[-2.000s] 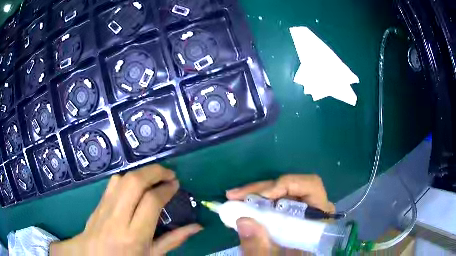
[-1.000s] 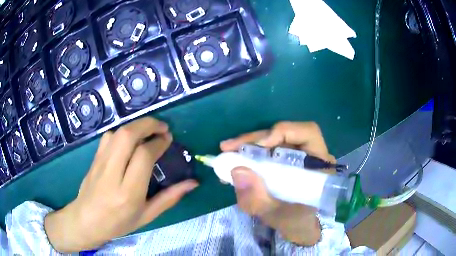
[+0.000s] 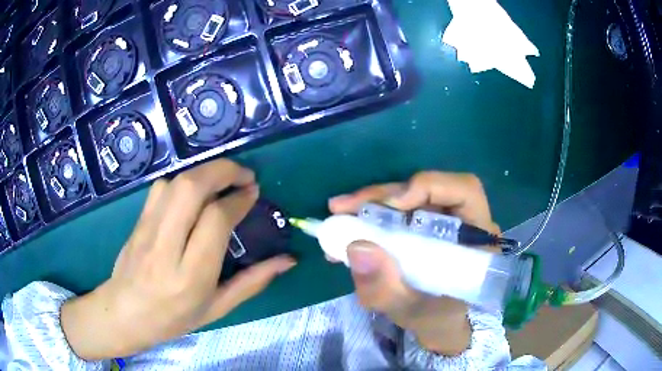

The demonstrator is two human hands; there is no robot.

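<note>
My left hand (image 3: 170,253) holds a black round speaker unit (image 3: 260,235) between thumb and fingers above the green mat. A pale-outlined rectangle and small white spots at its right edge show; my fingers hide its left part. My right hand (image 3: 414,253) holds the white-filled dispensing syringe (image 3: 435,267) like a pen. Its yellow-green needle tip (image 3: 299,223) points left, right beside the white spots; I cannot tell whether it touches. A clear finger switch (image 3: 410,219) with two screws sits on the syringe under my fingers. A green cap (image 3: 528,291) closes its rear.
A black blister tray (image 3: 341,110) with round parts in its pockets fills the upper left. White wiping paper (image 3: 490,43) lies on the green mat (image 3: 435,130). A clear air hose (image 3: 565,145) runs down the right. A brown box (image 3: 559,335) stands lower right.
Over two seconds, the view has tilted down, so tray, paper and hands sit higher in the picture. Both hands keep their grips, and the needle tip stays beside the white spots.
</note>
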